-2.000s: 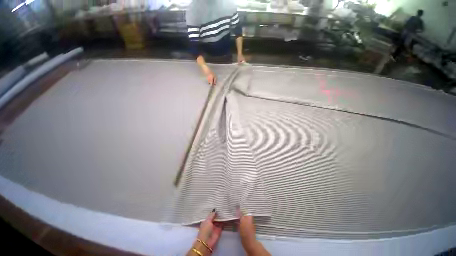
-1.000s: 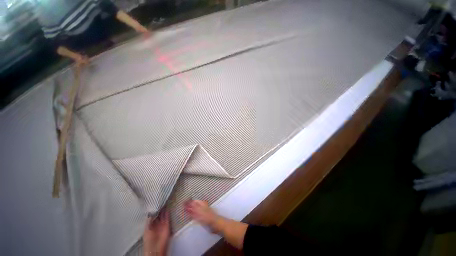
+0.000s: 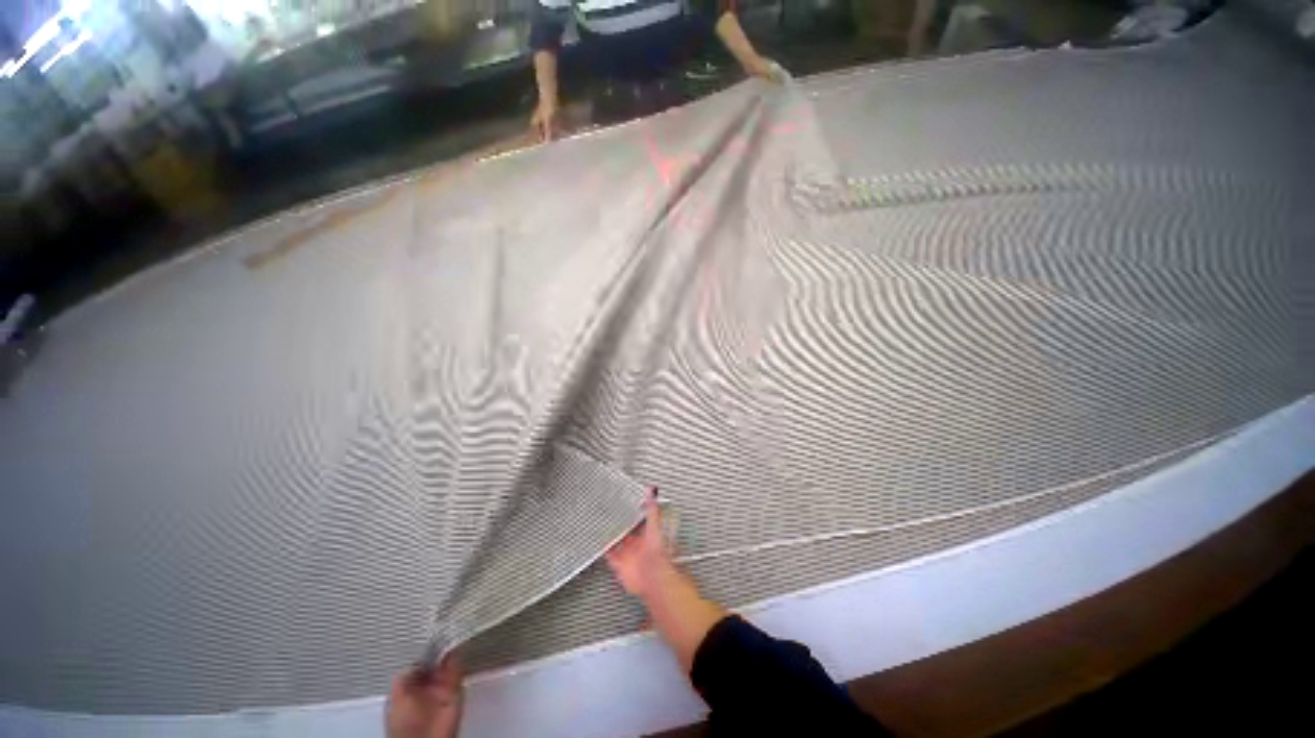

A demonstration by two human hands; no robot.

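A striped fabric ply (image 3: 923, 375) covers the table, with long diagonal folds running from the far edge to my left hand. My left hand (image 3: 427, 698) pinches the near edge of the ply at the bottom, partly cut off by the picture's edge. My right hand (image 3: 645, 554) holds the same edge farther right, thumb on top. Between my hands the edge is lifted and a flap of cloth is turned up over the striped cloth below. The selvedge (image 3: 923, 521) runs on to the right of my right hand.
White underlay paper (image 3: 1010, 555) and the brown table edge (image 3: 1154, 620) run along the near side. Across the table a person's hand (image 3: 764, 69) holds the far fabric edge; the other hand (image 3: 544, 121) is at a wooden stick (image 3: 339, 219) on the cloth. Red laser lines cross the cloth.
The view has swung back left. My right hand has taken hold of the fabric edge. The other person's stick now lies slanted left, and their other hand has taken the far edge.
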